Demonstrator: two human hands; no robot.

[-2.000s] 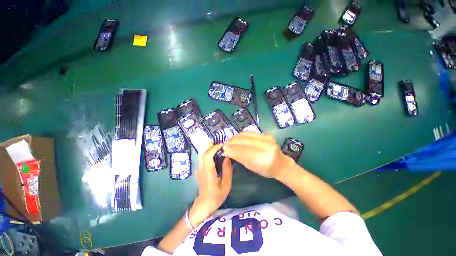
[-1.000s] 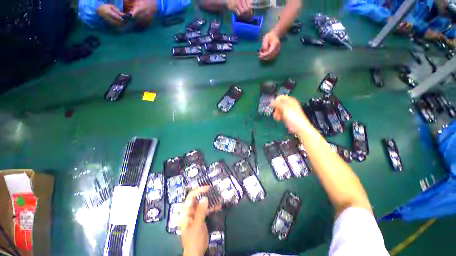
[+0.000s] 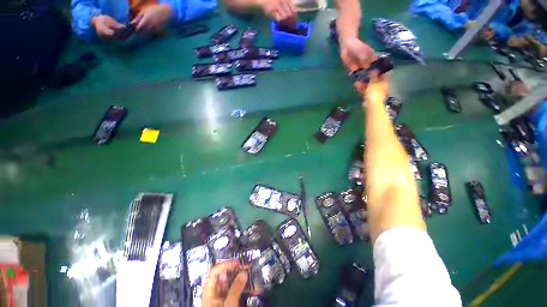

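Observation:
My right hand [image 3: 375,90] is stretched to the far side, blurred, with its fingers on a dark phone assembly [image 3: 380,65]. Another person's hand touches the same dark parts. My left hand [image 3: 225,286] is low in the view, cut off by the bottom edge, fingers curled over the near phones; whether it pinches a small striped piece cannot be told. Open phone housings [image 3: 298,247] lie close together around it. A thin black stick [image 3: 304,207] lies upright beside them. A striped strip sheet [image 3: 144,228] lies to their left.
A clear plastic bag [image 3: 93,264] and a cardboard box [image 3: 36,264] are at left. More phones [image 3: 441,187] lie at right, partly behind my forearm. A yellow note [image 3: 149,135], single phones and a blue bin [image 3: 291,37] are farther off. People in blue sleeves work opposite.
My right hand has gone from the near work to the phones beyond, then farther out to the other person's hand. That hand has moved towards mine. The view has tilted up.

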